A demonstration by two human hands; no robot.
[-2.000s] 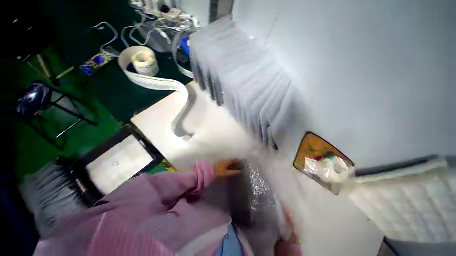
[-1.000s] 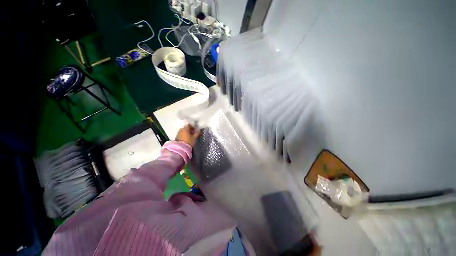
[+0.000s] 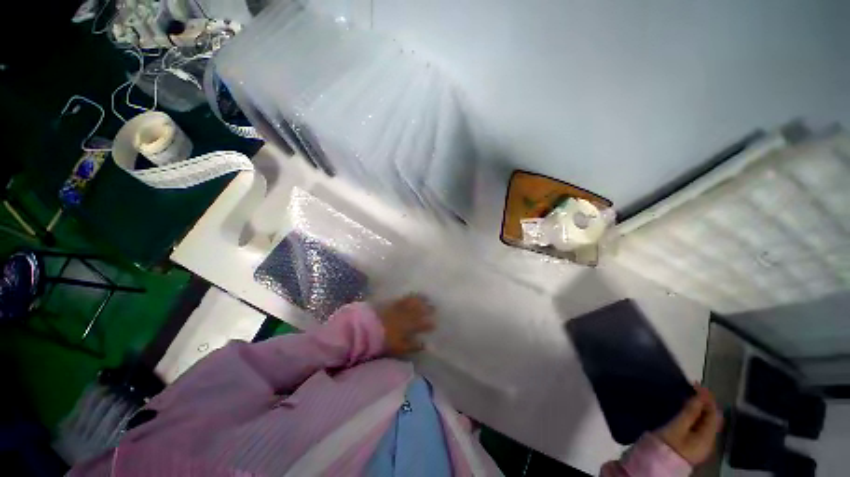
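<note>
A flat dark tablet-like device (image 3: 629, 365) is at the right part of the white bench, held at its lower right corner by my right hand (image 3: 692, 427). Its dark plain face shows. My left hand (image 3: 406, 323) is over the bench near the middle, fingers apart, holding nothing. A bubble bag (image 3: 309, 274) with a dark device in it lies to the left of my left hand, its clear empty end towards the back. The label strip (image 3: 200, 169) runs from the label roll (image 3: 160, 140) onto the bench.
A row of bagged devices (image 3: 363, 112) stands along the back wall. A small brown tray (image 3: 522, 200) holds a tape roll in clear plastic. A large white panel (image 3: 755, 224) leans at the right. Several dark devices (image 3: 769, 410) lie on the grey surface far right. Cables lie far left.
The view has swung right. My left hand has left the bubble bag and moved right. My right hand has moved right with the dark device, now lifted or tilted at the bench's right.
</note>
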